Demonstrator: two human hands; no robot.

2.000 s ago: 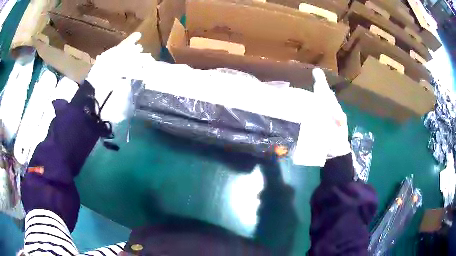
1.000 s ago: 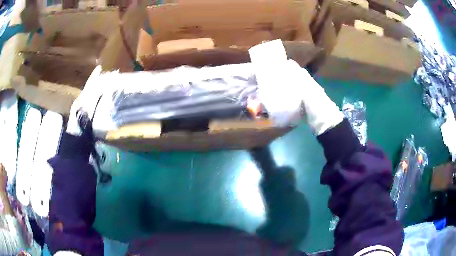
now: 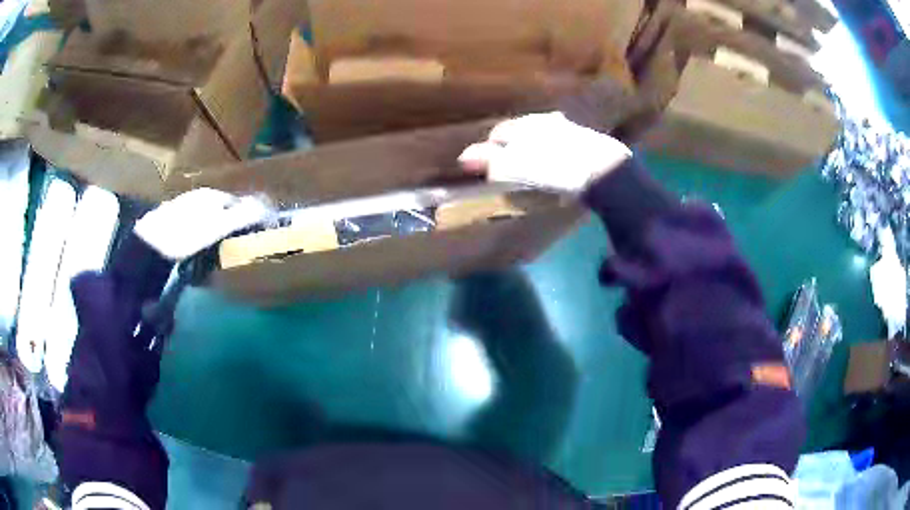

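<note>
A long brown carton [image 3: 399,267] lies in front of me on the green table, open at the top. The bagged unit [image 3: 384,225] is down inside it; only a dark, shiny strip shows between two pale tan flap tabs. My left hand [image 3: 200,221], in a white glove, is at the carton's left end. My right hand [image 3: 549,151], gloved with some bare fingertips, is over the carton's right part. Whether either hand grips the carton or the unit cannot be told. The foam end caps are hidden.
Open cartons stand behind [image 3: 469,40], at the back left [image 3: 130,90] and at the back right [image 3: 748,115]. White long units [image 3: 65,269] lie at left. Dark bagged parts [image 3: 810,334] and a silvery heap [image 3: 873,179] lie at right on the green table [image 3: 399,388].
The bagged unit with its white foam ends was held by both hands and has gone down into the carton. My right hand has moved left and turned inward over the carton.
</note>
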